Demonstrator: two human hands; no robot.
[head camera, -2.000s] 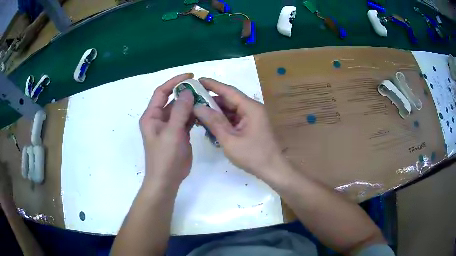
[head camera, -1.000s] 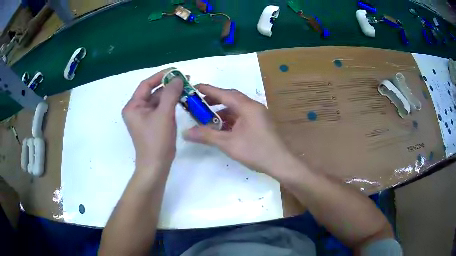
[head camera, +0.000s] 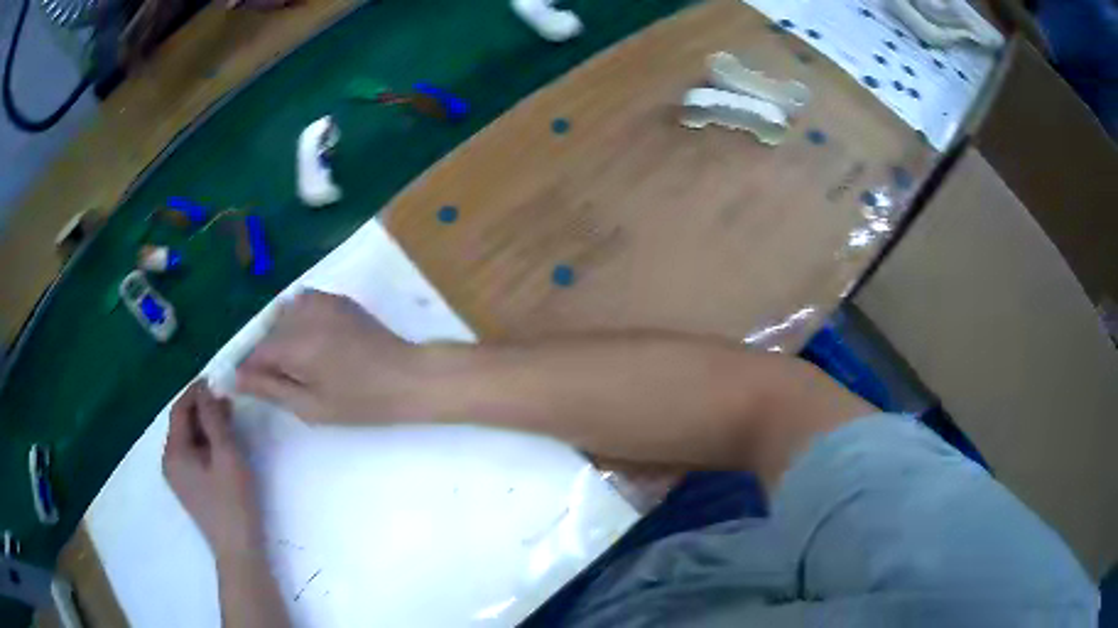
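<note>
A white housing with a blue battery inside lies on the green belt, just beyond the white sheet and apart from my hands. My right hand is over the sheet's far-left part, palm down and blurred, with its fingers bent. My left hand is just below it, fingers curled, its fingertips near my right thumb. No object shows clearly in either hand; the space between the fingertips is blurred.
The green belt carries blue-and-brown wired assemblies and white housings. Two white shells lie on the cardboard cover. A large brown carton stands at the right.
The view has turned right, so the bench appears tilted. The part-filled housing no longer shows in my hands. A similar one now lies on the belt near them.
</note>
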